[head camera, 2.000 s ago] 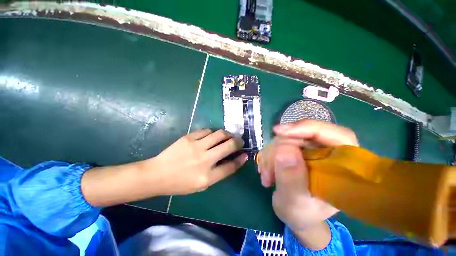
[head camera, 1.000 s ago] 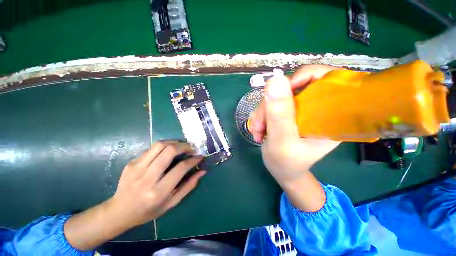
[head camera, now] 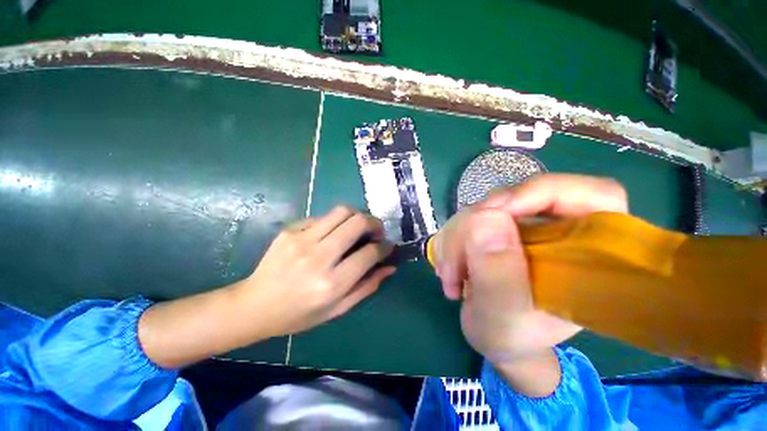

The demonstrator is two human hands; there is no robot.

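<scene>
A phone assembly (head camera: 392,189) lies on the dark green mat, circuit board end away from me, pale middle with dark strips. My left hand (head camera: 324,265) rests its fingertips on the lower left end of the phone. My right hand (head camera: 513,269) is closed around the electric screwdriver (head camera: 622,278), thick and orange, its nose at the phone's lower right corner. Whether the bit touches a screw is too small to tell. A round, dotted metallic dish (head camera: 498,175) lies right of the phone, partly hidden by my right hand.
A small white oval item (head camera: 521,135) with a dark window lies beyond the dish. A chipped whitish-brown edge (head camera: 395,84) separates the mat from the green conveyor, which carries another phone (head camera: 351,27) and one farther right (head camera: 662,69). A dark ribbed strip (head camera: 693,200) stands at the right.
The screwdriver, over the round dish a second ago, is now at the phone's lower end with my right hand. My left hand stays at the phone. The camera view has shifted.
</scene>
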